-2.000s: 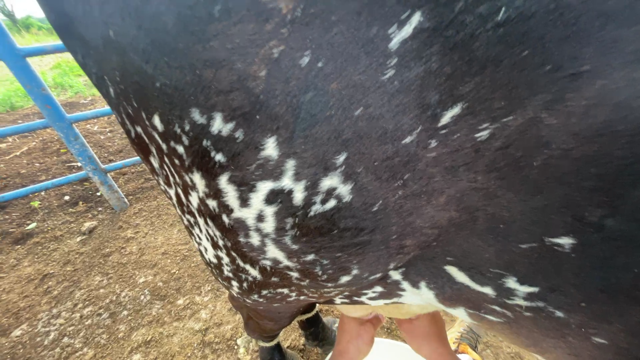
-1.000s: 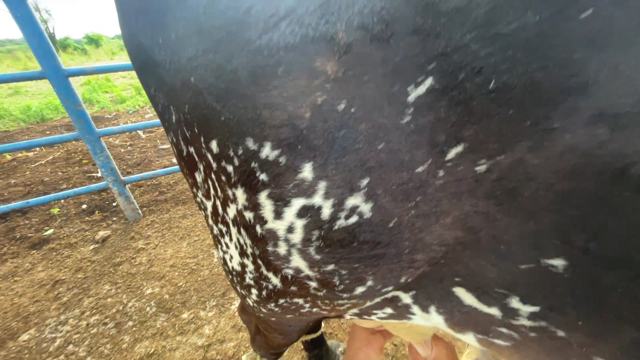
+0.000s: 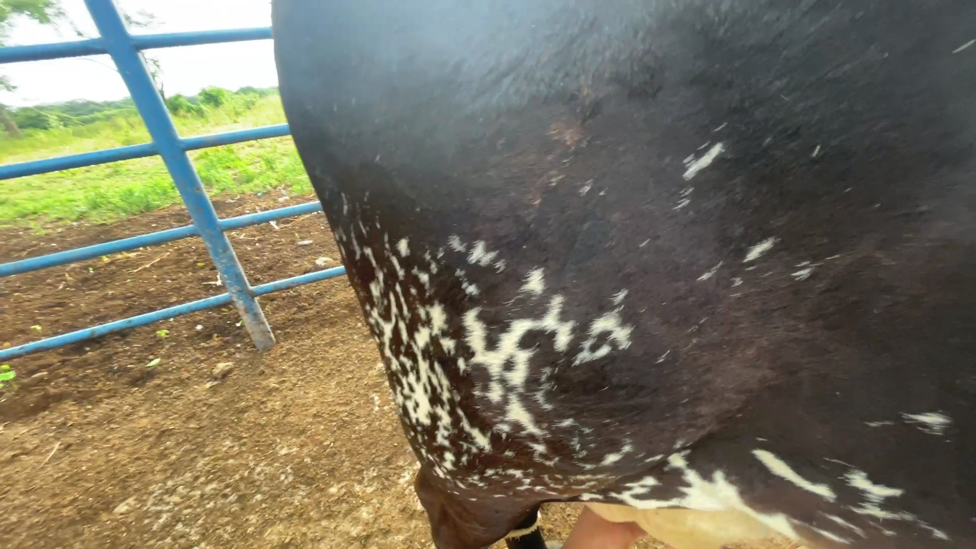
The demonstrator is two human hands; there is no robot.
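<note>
The dark cow's flank point(image 3: 610, 229), with white speckles and streaks, fills most of the view. Below its belly, the pale udder point(image 3: 694, 524) shows at the bottom edge. My left hand point(image 3: 602, 530) is partly visible beside the udder's left side, cut off by the frame; its fingers and any grip cannot be made out. My right hand is not in view.
A blue metal pipe gate point(image 3: 175, 168) stands at left, behind the cow. Brown dirt ground point(image 3: 229, 442) lies below it, with green grass point(image 3: 236, 164) beyond. A black lower leg point(image 3: 526, 535) with a pale band shows at the bottom.
The view has shifted up and left, showing more gate. Both hands showed under the belly before; now only one does. The white container seen at the bottom two seconds ago is out of view.
</note>
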